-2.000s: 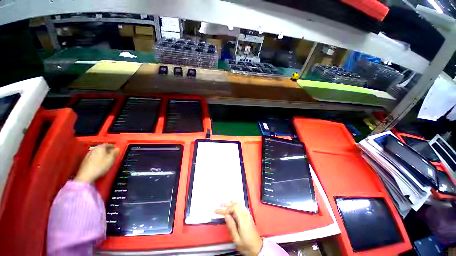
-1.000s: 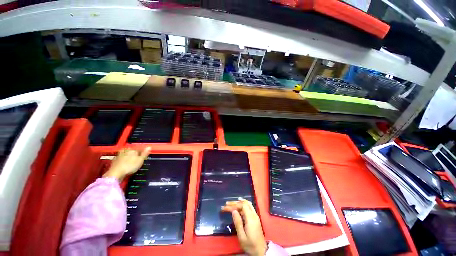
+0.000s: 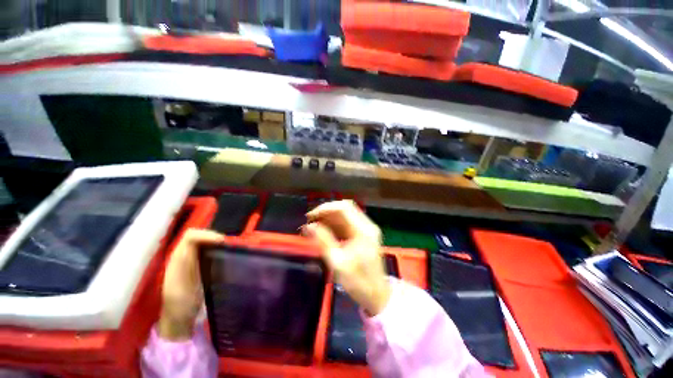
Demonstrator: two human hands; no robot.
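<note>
A dark-screened tablet stands tilted up from the red foam tray in front of me. My left hand grips its upper left edge. My right hand is raised at its upper right corner, thumb and fingertips close together; blur hides whether they pinch something. A second dark tablet lies in the tray, partly behind my right wrist. A third tablet lies slanted on the right of the tray.
A white foam tray with a tablet tops the stack at left. More tablets lie in a red tray behind. A red tray and stacked sheets are at right. A shelf edge with a blue bin crosses above.
The left tablet, flat before, is now tilted up in my left hand. My right hand has moved from the middle tablet's screen up to the held tablet's corner. The view has tilted up.
</note>
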